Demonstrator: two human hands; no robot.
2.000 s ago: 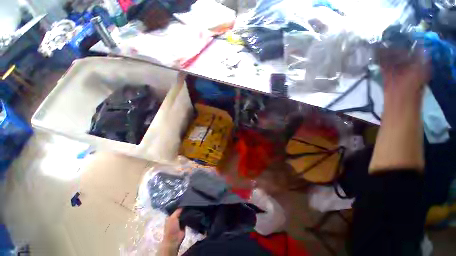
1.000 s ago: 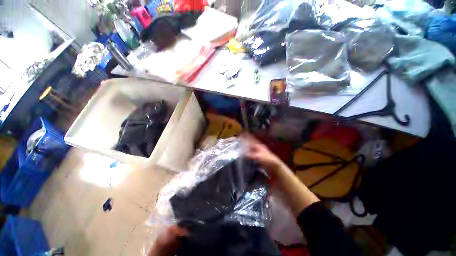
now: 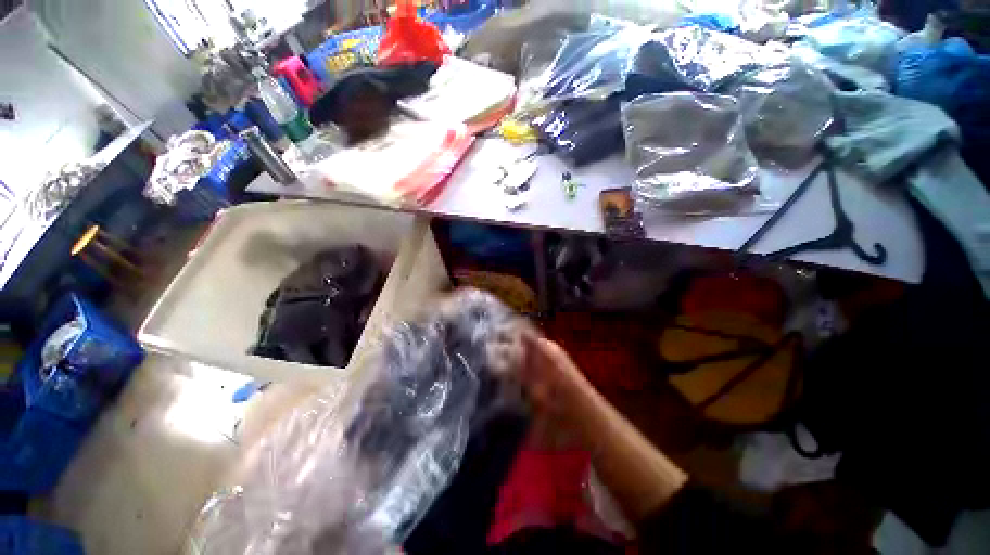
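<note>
A dark garment in a shiny clear polybag (image 3: pixel 418 407) is held up in front of me at the bottom centre, blurred by motion. My right hand (image 3: pixel 551 379) grips its upper right side. My left hand is not visible; the bag and the frame's lower edge may hide it. Part of the red sack (image 3: pixel 543 488) shows below my right hand. Loose clear plastic spreads to the lower left.
A white tub (image 3: pixel 179 314) with a dark bundle stands ahead left. The white-topped table (image 3: pixel 695 230) holds bagged garments (image 3: pixel 689 146), a black hanger (image 3: pixel 834 233) and a phone (image 3: pixel 621 213). Blue baskets (image 3: pixel 81 352) stand left. A stool (image 3: pixel 722 374) with hangers is under the table.
The bagged garment has been raised and turned more upright, and my right hand has moved slightly down with it. My left hand, seen at the lower left before, is no longer visible.
</note>
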